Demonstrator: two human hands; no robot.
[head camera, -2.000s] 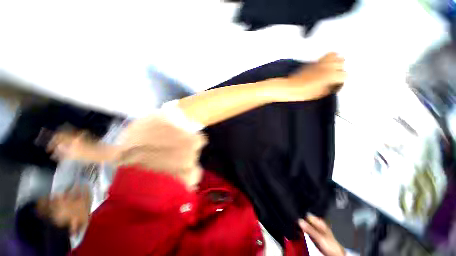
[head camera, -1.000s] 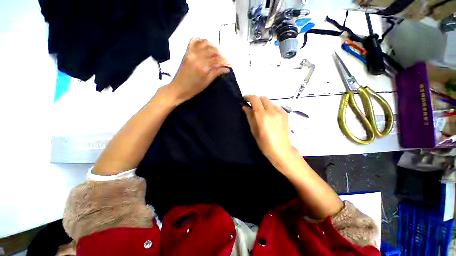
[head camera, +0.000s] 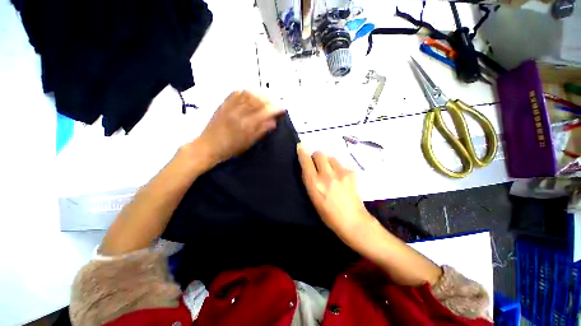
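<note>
A black fabric garment piece hangs from the table edge over my lap. My left hand holds its top corner, with the fingers closed on the cloth and slightly blurred. My right hand pinches the right edge of the cloth a little lower. The edge between the two hands is drawn straight. The sewing machine's metal parts and the ribbed grey knob are beyond my hands at the top centre, apart from the cloth.
A pile of black pieces lies at the upper left. Thread snips and a thin metal guide lie right of my hands. Tailor's shears and a purple box are farther right. Blue crates stand below.
Since a second ago both hands have moved slightly down and left with the cloth, and the snips are now uncovered. Earlier my left arm was stretched across the cloth, away from my right hand.
</note>
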